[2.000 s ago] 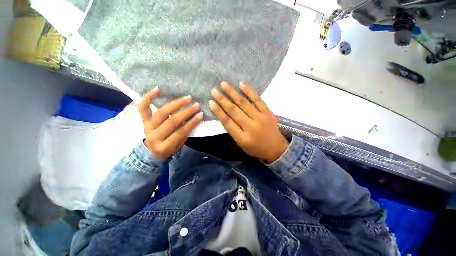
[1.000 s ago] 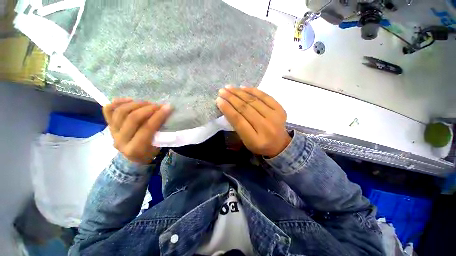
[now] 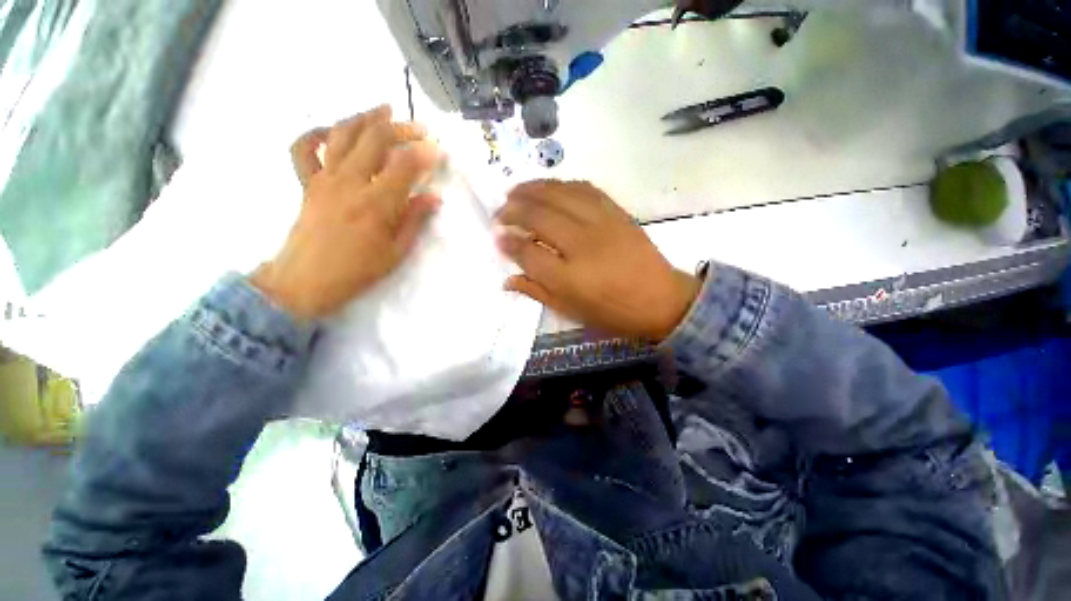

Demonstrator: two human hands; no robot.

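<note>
A white fabric piece (image 3: 429,323) lies in front of the sewing machine (image 3: 529,53), its lower edge hanging over the table's front edge. My left hand (image 3: 358,211) rests on the fabric left of the needle area, fingers bent. My right hand (image 3: 587,252) is at the fabric's right edge, just below the needle area, with thumb and fingers close together on the edge. The presser foot area (image 3: 493,143) is small and blurred; whether the fabric lies under it I cannot tell. Grey-green fabric (image 3: 100,129) lies at the far left.
Black thread snips (image 3: 726,110) lie right of the needle. A green round object (image 3: 969,193) sits by a white round piece at the table's right end. A blue crate (image 3: 1016,405) is below right. A yellowish box (image 3: 35,399) is at the left. A dark screen-like panel shows upper right.
The view has shifted toward the machine. The grey fabric with the white edge is no longer in front of me; a white surface now lies under my hands, which have moved up to the needle area.
</note>
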